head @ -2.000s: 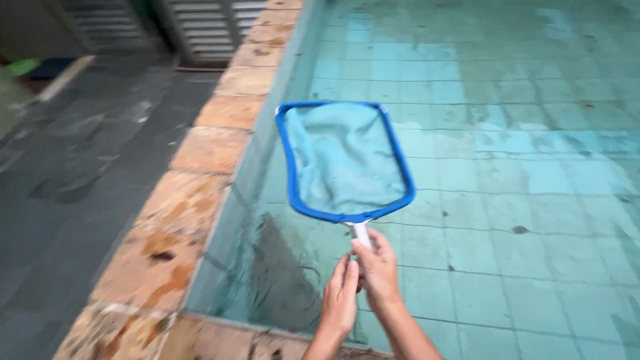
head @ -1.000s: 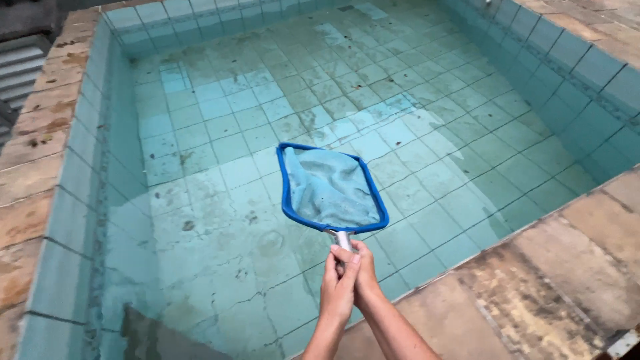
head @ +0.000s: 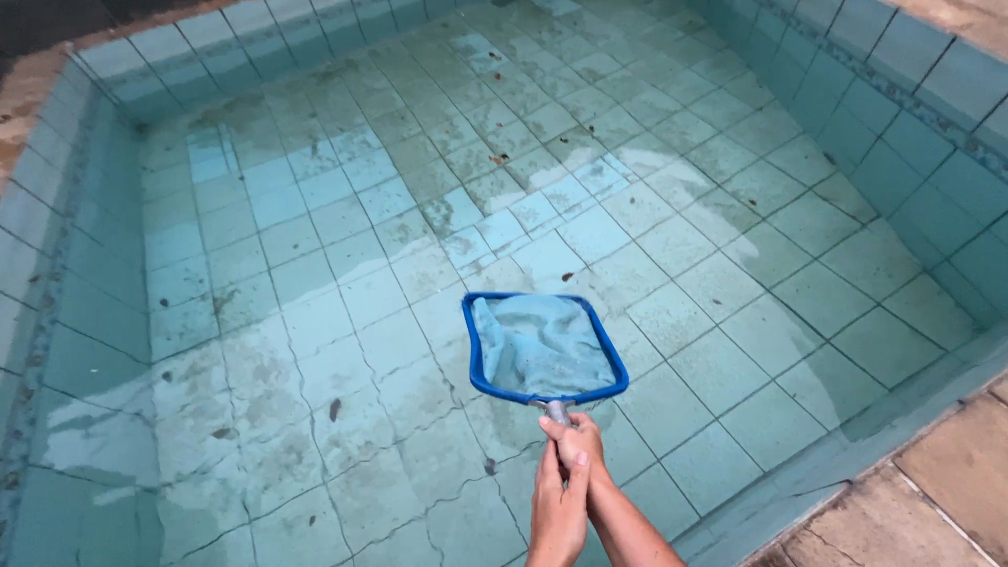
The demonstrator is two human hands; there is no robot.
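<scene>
A pool skimmer net [head: 547, 346] with a blue frame and pale mesh is held out over a tiled pool [head: 378, 331], slightly below the middle of the view. Its short grey handle socket [head: 557, 412] ends in my hands. My right hand [head: 579, 441] is closed around the socket, just below the frame. Against it, lower and to the left, my left hand [head: 561, 492] is wrapped around the handle's lower part, its fingers pointing up. Most of the handle is hidden by my hands. Whether the net touches the water cannot be told.
Brown leaves [head: 498, 158] and dark specks are scattered in the pool, one leaf [head: 567, 277] just beyond the net. Tiled walls [head: 890, 110] enclose the water. Stone coping [head: 898, 512] runs along the lower right, with more at the upper left.
The view has swung from the left edge of the pool over its middle. Both hands still hold the skimmer net.
</scene>
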